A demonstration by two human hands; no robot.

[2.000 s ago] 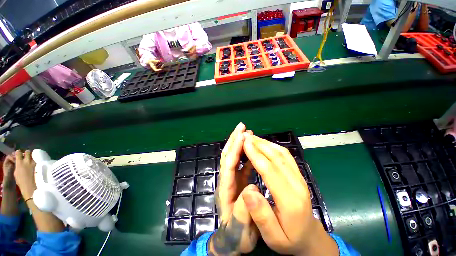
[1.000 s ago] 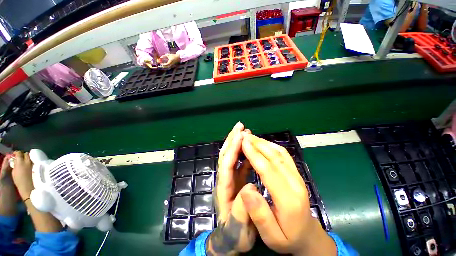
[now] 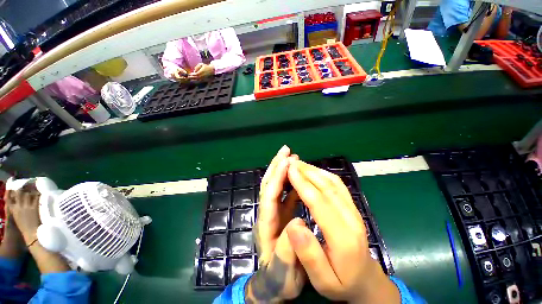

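Note:
My left hand (image 3: 274, 231) and my right hand (image 3: 336, 237) are bare and held together, fingertips touching, above the black blister tray (image 3: 229, 222). The palms face each other with a dark gap between them. No held object shows, but the inside of the hands is mostly hidden. The tray has shiny square pockets, and my hands cover its middle. The second parts tray (image 3: 460, 178) lies to the right, with several round and square pieces in its pockets.
A white fan (image 3: 98, 222) stands left, beside another person's hands (image 3: 27, 217). A blue stick (image 3: 454, 254) lies by the right tray. Across the line are an orange-red parts tray (image 3: 309, 88), a dark tray (image 3: 187, 107) and a person in pink (image 3: 223, 53).
My hands and the trays have stayed in place. The other person's hands at the left have shifted beside the fan. The person in pink has moved their hands together.

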